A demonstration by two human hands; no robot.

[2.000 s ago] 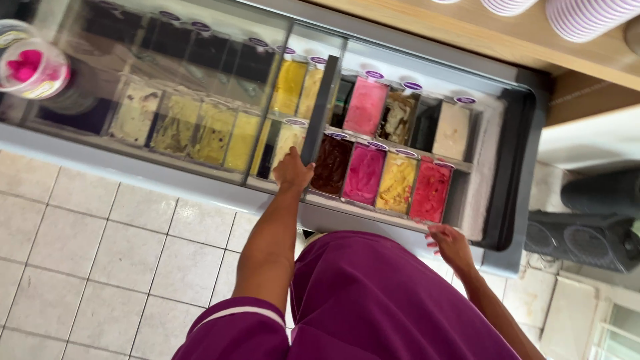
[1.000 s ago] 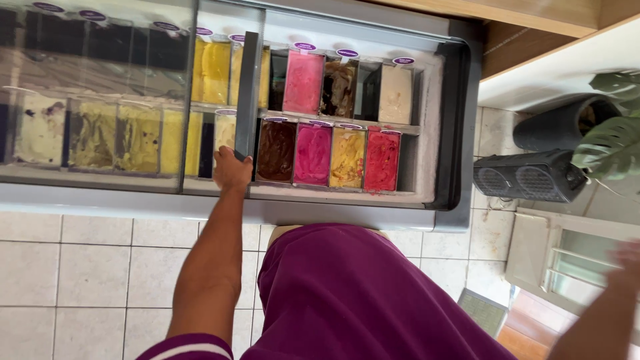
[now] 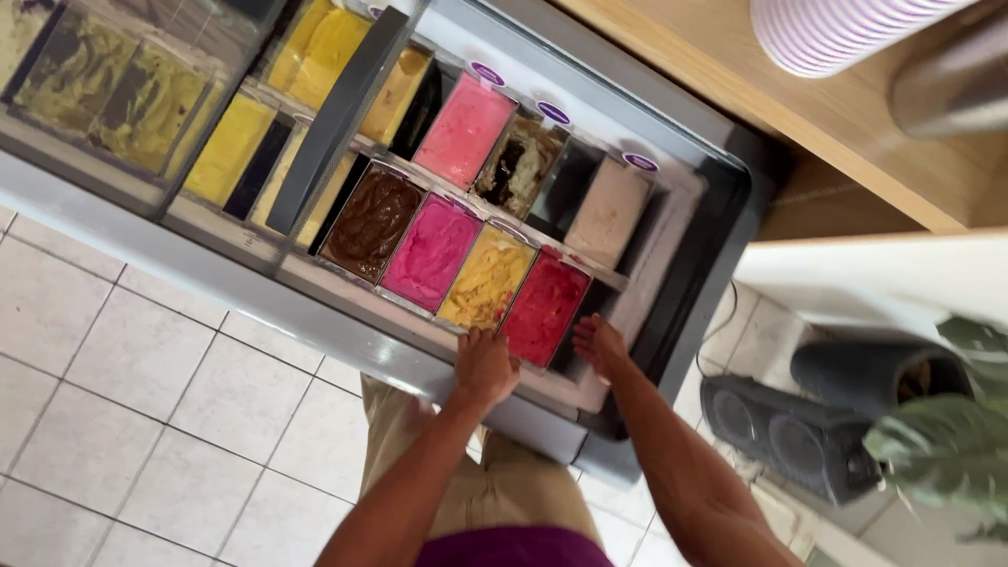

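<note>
My left hand (image 3: 486, 366) rests its fingertips at the near end of the pan of yellow ice cream (image 3: 487, 277), by the corner of the red ice cream pan (image 3: 546, 307). To the right of the red pan, my right hand (image 3: 600, 346) is over the gap beside it, fingers apart and holding nothing. Magenta (image 3: 431, 250) and chocolate-brown ice cream (image 3: 372, 223) fill the pans to the left. Behind stand pans of pink (image 3: 465, 131), brown-streaked (image 3: 516, 167) and beige ice cream (image 3: 609, 211). My left fingertips are partly hidden, so their grip is unclear.
The freezer's sliding glass lid has a dark grey handle (image 3: 339, 118) left of my hands. A wooden shelf (image 3: 850, 102) with stacked paper cups (image 3: 843, 31) overhangs the back right. A black speaker (image 3: 787, 437), a dark pot (image 3: 874, 374) and a leafy plant (image 3: 945, 441) stand at the right.
My left hand has left the lid handle and moved right to the yellow and red pans. My right hand, out at the far right a second ago, is now beside the red pan. The view has tilted.
</note>
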